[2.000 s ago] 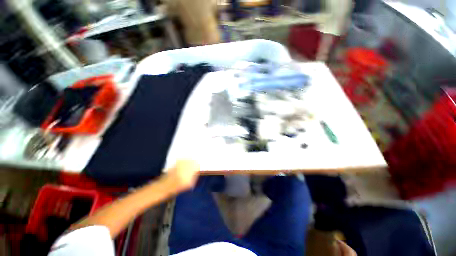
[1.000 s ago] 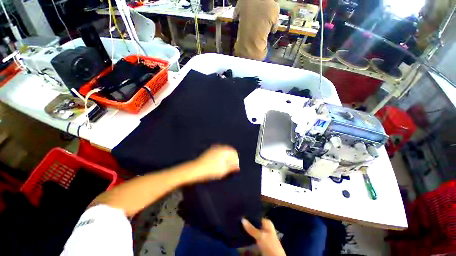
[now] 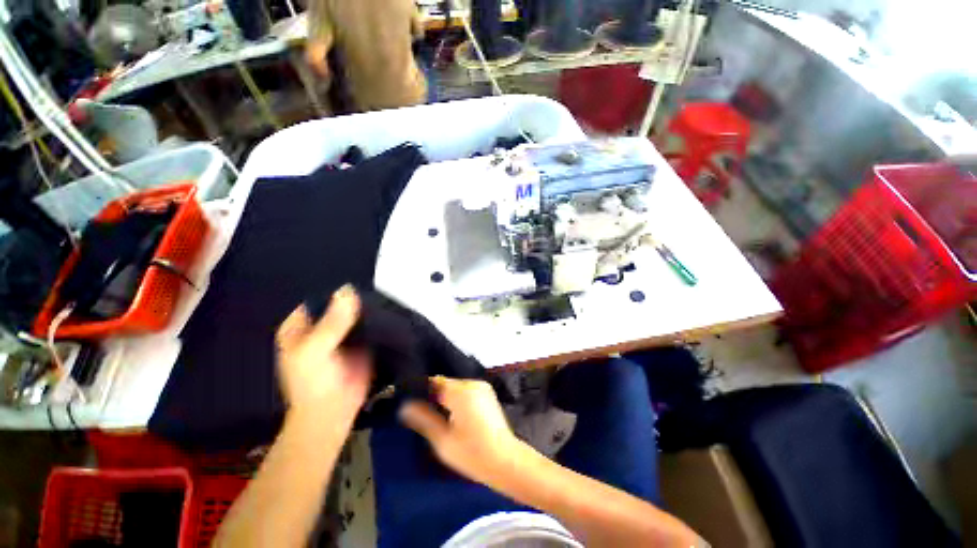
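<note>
A limp black garment panel (image 3: 412,337) is bunched between my two hands at the table's front edge, left of the machine. My left hand (image 3: 325,359) grips its left part, with the thumb up. My right hand (image 3: 463,420) grips its lower right part, above my lap. My fingers are slightly blurred and partly hidden by the cloth. A stack of black cut panels (image 3: 257,278) lies flat on the table behind and left of my left hand. The overlock machine (image 3: 573,209) with an "M" mark stands to the right, with no cloth in it.
An orange-red basket (image 3: 171,273) with black items is at far left. A green-handled tool (image 3: 678,265) and a small black disc (image 3: 637,295) lie right of the machine. Dark folded cloth (image 3: 820,450) lies at lower right. A red crate (image 3: 868,268) is at right. A person (image 3: 375,54) is beyond.
The panel has been lifted off the stack and gathered between my hands. My left hand has closed on it, and the view has turned rightward.
</note>
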